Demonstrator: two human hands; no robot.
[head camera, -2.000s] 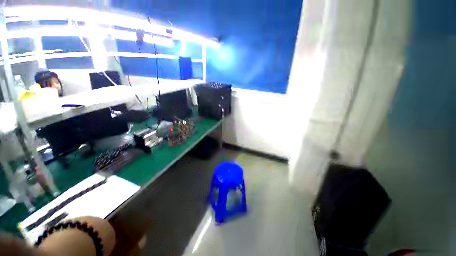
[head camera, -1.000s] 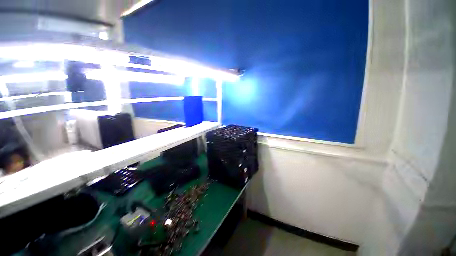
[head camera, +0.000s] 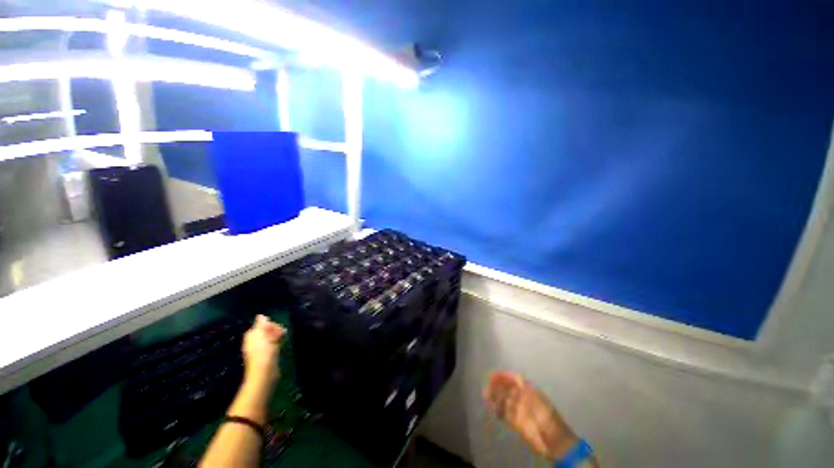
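A tall stack of black trays (head camera: 384, 343) stands at the bench end, with rows of small parts in the top tray and small white labels low on its side. My left hand (head camera: 262, 340), with a dark band at the wrist, is just left of the stack; its fingers look curled, and I cannot tell if they hold or touch anything. My right hand (head camera: 523, 411), with a blue band at the wrist, is right of the stack, apart from it, with fingers loosely spread and nothing seen in them.
A lower stack of black trays (head camera: 178, 388) is left of my left arm on the green mat. A white shelf (head camera: 174, 274) runs above the bench, bearing a blue panel (head camera: 261, 181). A wall with a sill (head camera: 585, 327) and a blue-covered window (head camera: 622, 155) are at the right.
The view has moved closer to the tall tray stack, which looks larger. Both hands have come into view, one on each side of it. The blue stool seen earlier is out of view.
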